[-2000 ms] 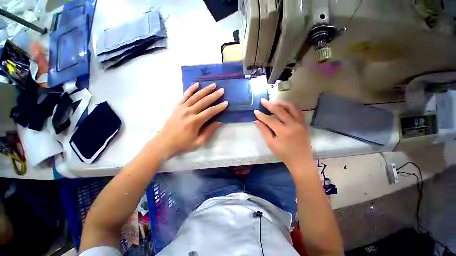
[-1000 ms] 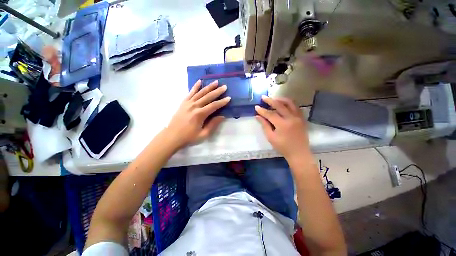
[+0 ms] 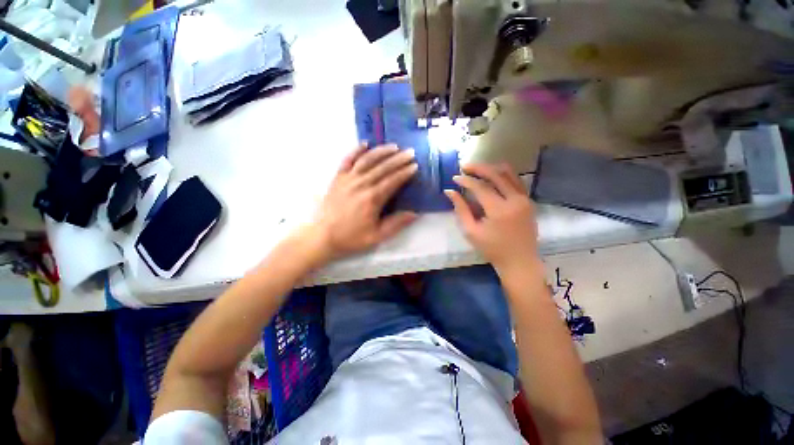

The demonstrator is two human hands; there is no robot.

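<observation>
The translucent blue sewing template (image 3: 396, 113) lies on the table under the needle area of the cream sewing machine (image 3: 609, 61), lit white there. A red strip (image 3: 379, 126) shows on it. My left hand (image 3: 370, 195) lies flat with fingers spread on the template's left part. My right hand (image 3: 496, 204) rests its fingertips on the template's right edge by the lit presser foot (image 3: 441, 124). Both press on it without visibly gripping. The fabric inside the template cannot be made out clearly.
Grey fabric pieces (image 3: 601, 184) lie right of the needle. A sewn grey stack (image 3: 237, 76) lies at the back left. A dark flap piece (image 3: 178, 226), spare template (image 3: 135, 91), scraps (image 3: 74, 187) and scissors (image 3: 43, 278) lie left. A blue basket (image 3: 292, 365) stands by my lap.
The template has turned under the machine, so its red strip now runs up and down instead of sideways. My left hand has moved slightly right and turned with it.
</observation>
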